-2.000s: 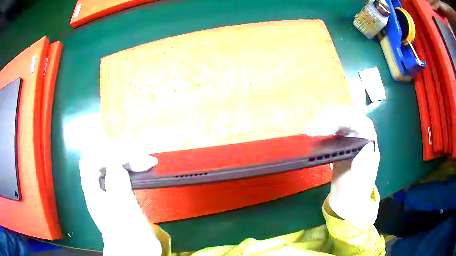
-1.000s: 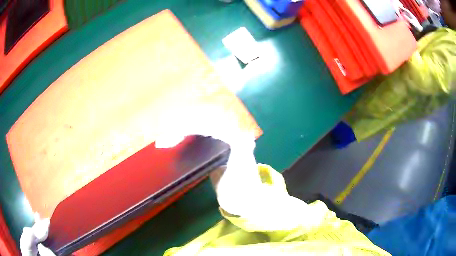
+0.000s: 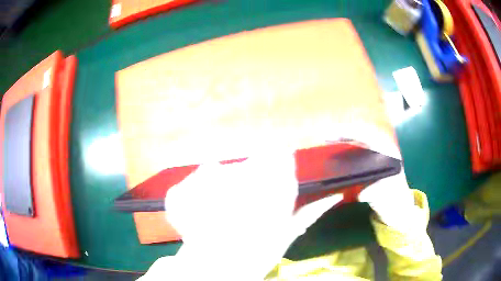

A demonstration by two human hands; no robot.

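A dark tablet (image 3: 351, 171) is tilted with its long edge towards me and a red reflection on its glossy face. It is above the near part of an orange foam pad (image 3: 241, 71), which looks washed out by glare. My right hand (image 3: 391, 192), in a white glove, grips the tablet's right end. My left hand (image 3: 236, 211), also gloved, is large and overexposed in front of the tablet's middle. It hides that part, and its finger positions and any contact are unclear. The tablet's left end shows with no hand on it.
Foam pads (image 3: 63, 164) with a grey tablet (image 3: 19, 156) are at left. Another pad (image 3: 148, 10) is at the rear. At right are a small white cloth or paper (image 3: 409, 88), a blue tape dispenser (image 3: 437, 46), a bottle (image 3: 402, 16) and stacked foam pads (image 3: 480, 121).
The view has turned back from the right to the workbench. My left hand has left the tablet's left end and is now in front of its middle. My right hand still holds the right end.
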